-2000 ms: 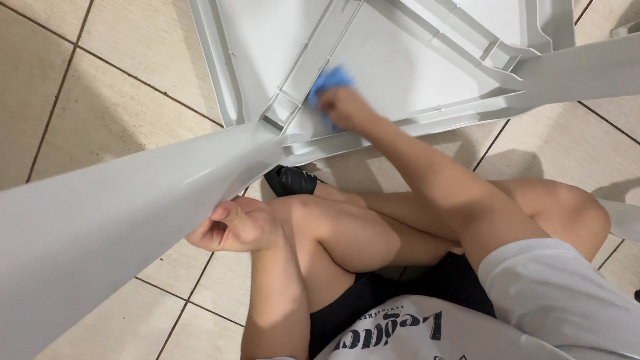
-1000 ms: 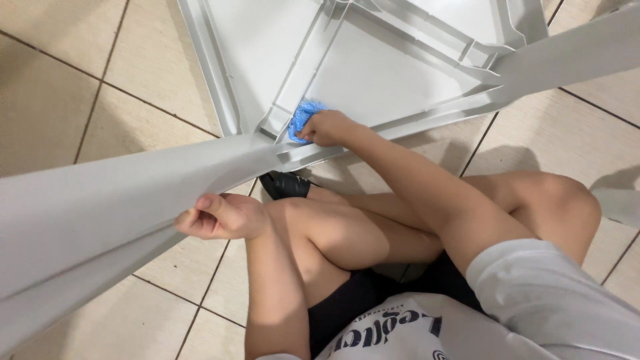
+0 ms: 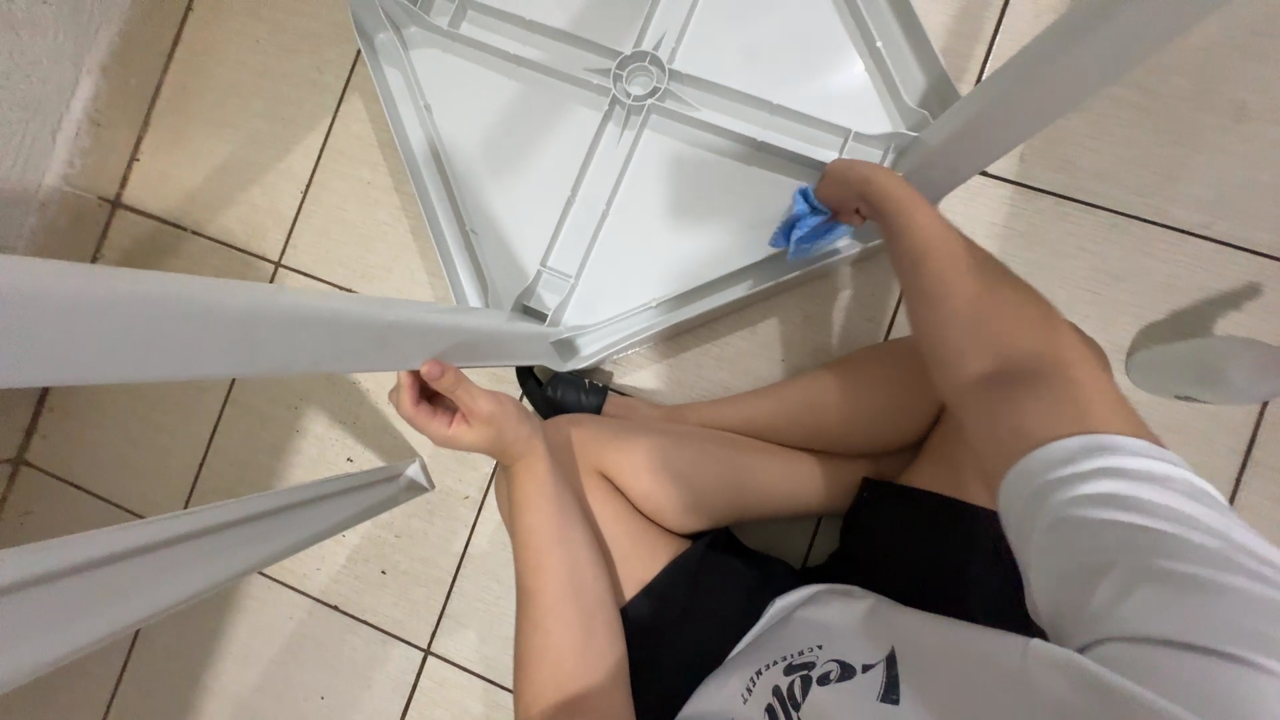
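An upturned white plastic table (image 3: 690, 210) lies on the tiled floor, its ribbed underside facing up. My right hand (image 3: 855, 192) grips a crumpled blue cloth (image 3: 808, 222) at the table's inner rim, near the base of the right leg (image 3: 1040, 100). Beside the lower edge of the left leg (image 3: 300, 330) is my left hand (image 3: 455, 405), palm up with curled fingers. It holds nothing, and whether it touches the leg is hard to tell.
Another white plastic leg (image 3: 220, 565) reaches in from the lower left, its end above the floor tiles (image 3: 330, 610). My crossed legs and a black shoe (image 3: 578, 394) are close to the table's near corner. A pale rounded object (image 3: 1205, 368) is at the right.
My right hand has moved with the blue cloth from the corner by the left leg, along the near rim, to the right leg's base. The view has shifted, showing more of the underside.
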